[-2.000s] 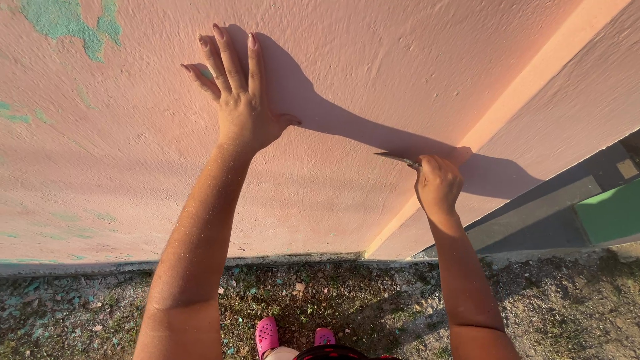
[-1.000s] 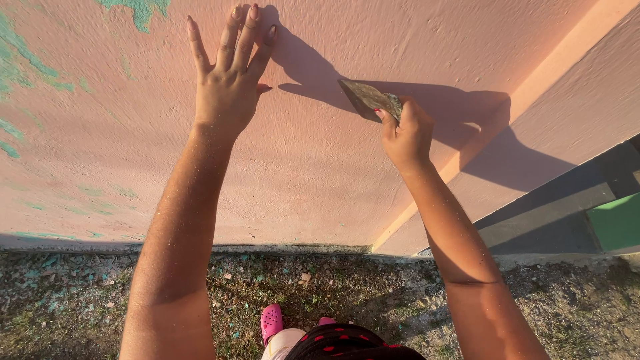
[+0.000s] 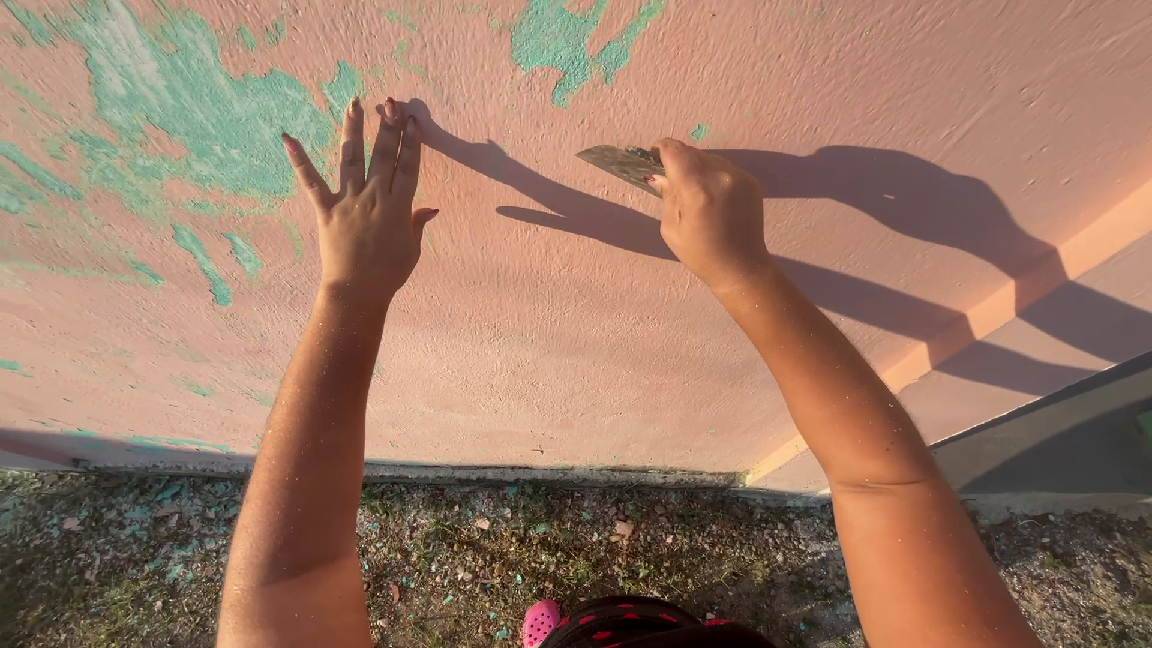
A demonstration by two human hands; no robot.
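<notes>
A pink textured wall fills most of the view, with turquoise patches showing where its pink paint is gone. My left hand lies with fingers spread against the wall, beside the large turquoise patch at the left, and holds nothing. In my right hand is a scraper with a flat, worn metal blade pointing left. The blade is at or close to the wall; whether it touches cannot be told. My fingers hide the scraper's handle.
Along the wall's foot runs a concrete edge. Below it, gravelly ground with grass carries pink and turquoise paint flakes. A pink clog stands at the bottom. At the right, a raised wall edge slopes beside a grey lower band.
The scraper, low and nearly edge-on at first, now shows its flat blade and sits further left along the wall. The view has shifted left, bringing more turquoise patches into sight.
</notes>
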